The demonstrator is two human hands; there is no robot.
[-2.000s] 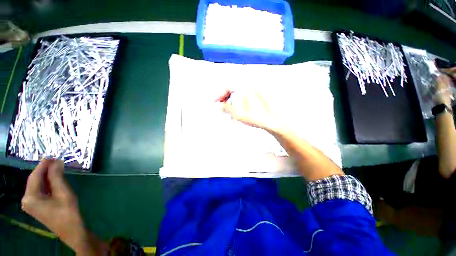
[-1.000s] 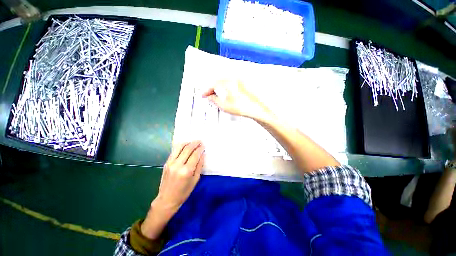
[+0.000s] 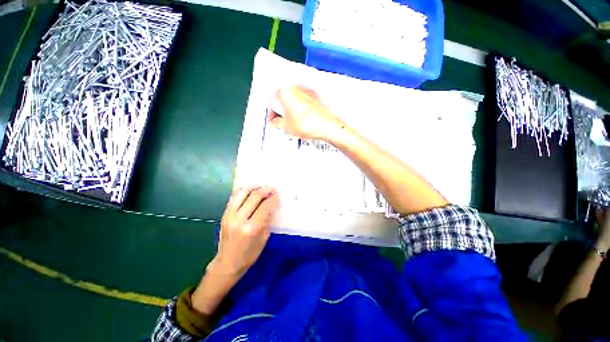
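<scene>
A white sheet (image 3: 428,140), partly overexposed, lies on the bench in front of me. Thin dark parallel lines of metal rods (image 3: 364,190) show on it, partly behind my right forearm. My right hand (image 3: 297,113) is over the sheet's upper left part, fingertips pinched together; whether it holds a small part cannot be seen. My left hand (image 3: 247,217) rests at the sheet's lower left edge, fingers bent over it; what is under the fingertips is hidden. The blue bin (image 3: 364,61) with a heap of small white pieces stands beyond the sheet.
A black tray full of silver rods (image 3: 87,100) is at the left. Another black tray (image 3: 535,177) at the right has a pile of rods at its far end. Clear plastic bags (image 3: 592,150) lie beyond it. Another person's arm (image 3: 588,267) is at the right edge.
My left hand has come from near the left tray to the sheet's lower left edge. My right hand has moved a little left over the sheet. The view has shifted.
</scene>
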